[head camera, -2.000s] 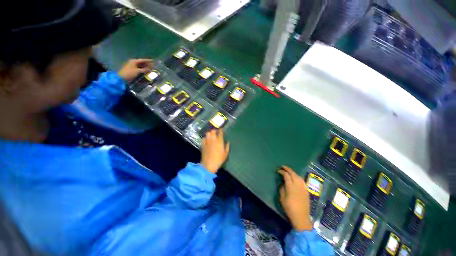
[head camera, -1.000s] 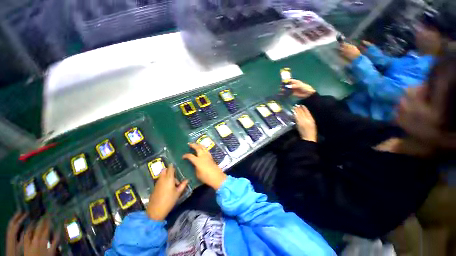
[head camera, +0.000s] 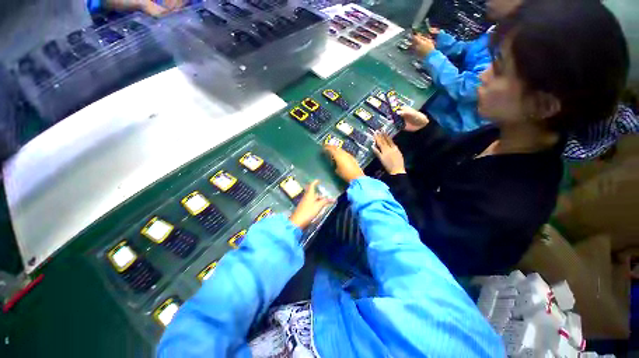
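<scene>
A clear blister tray (head camera: 188, 260) lies on the green bench in front of me, with two rows of dark keypad phones with yellow-framed screens; the far-row screens are lit white. My left hand (head camera: 310, 204) is at the tray's right end, fingers apart, partly over the body of a lit phone (head camera: 291, 187) in its pocket. My right hand (head camera: 343, 165) is at the near left corner of a second tray, beside another lit phone (head camera: 333, 142), holding nothing that I can see. My left sleeve hides part of the near row.
A person in black has hands (head camera: 387, 154) at the second tray and holds a phone. Behind are a white board (head camera: 133, 150) and stacked blister trays (head camera: 245, 59). A red pen or marker (head camera: 23, 292) is far left. White boxes (head camera: 529, 314) are lower right.
The view has swung right along the bench. The neighbour's phone, raised a second ago, is now lower over the second tray. My hands remain at the two trays.
</scene>
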